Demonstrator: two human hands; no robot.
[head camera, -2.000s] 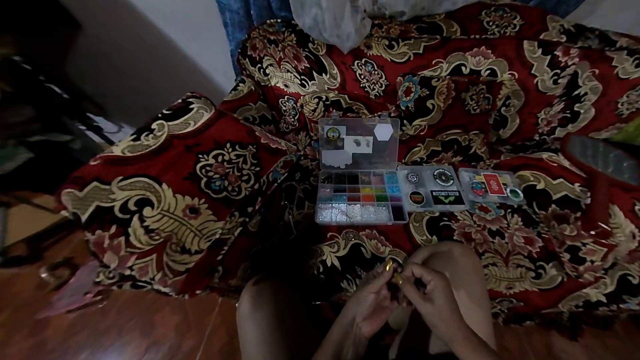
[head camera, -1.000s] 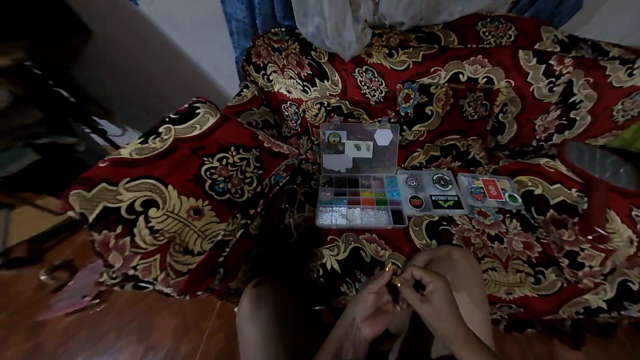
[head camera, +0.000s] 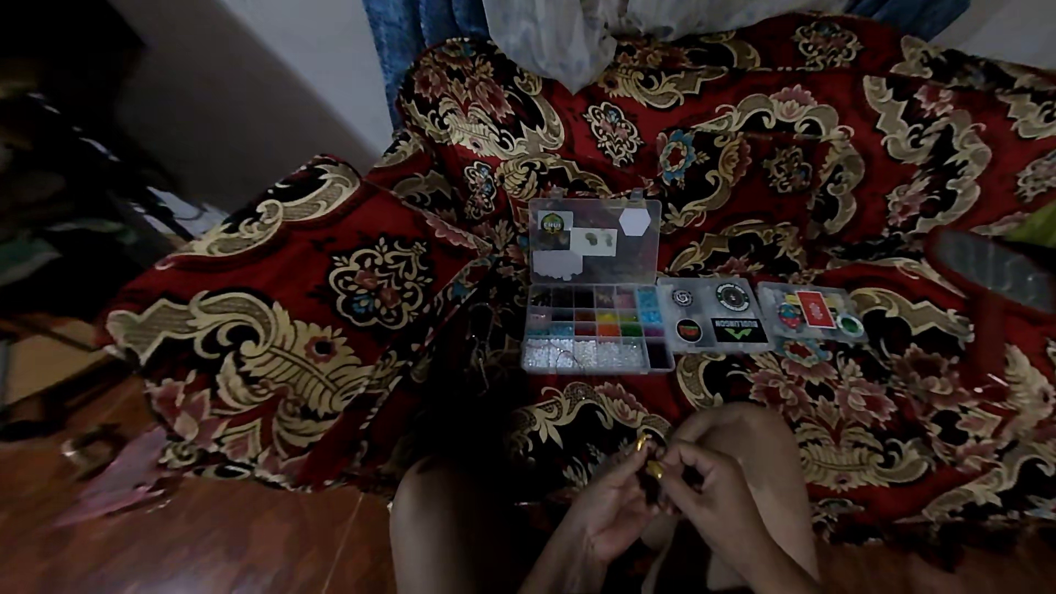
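Observation:
My left hand and my right hand meet at the fingertips above my lap, between my knees. Small shiny gold-coloured spots show at the fingertips; whether they are nails or small pieces cannot be told. The fingers are pinched close together, but anything between them is too small and dark to make out. Beyond my hands, on the sofa, lies a clear plastic compartment box with its lid raised. Its compartments hold small beads in several colours, and the long front row holds whitish ones.
Right of the bead box lie a flat plastic case with round stickers and a smaller case with a red card on it. A patterned red and black cover drapes the sofa. A grey ridged object is at the far right.

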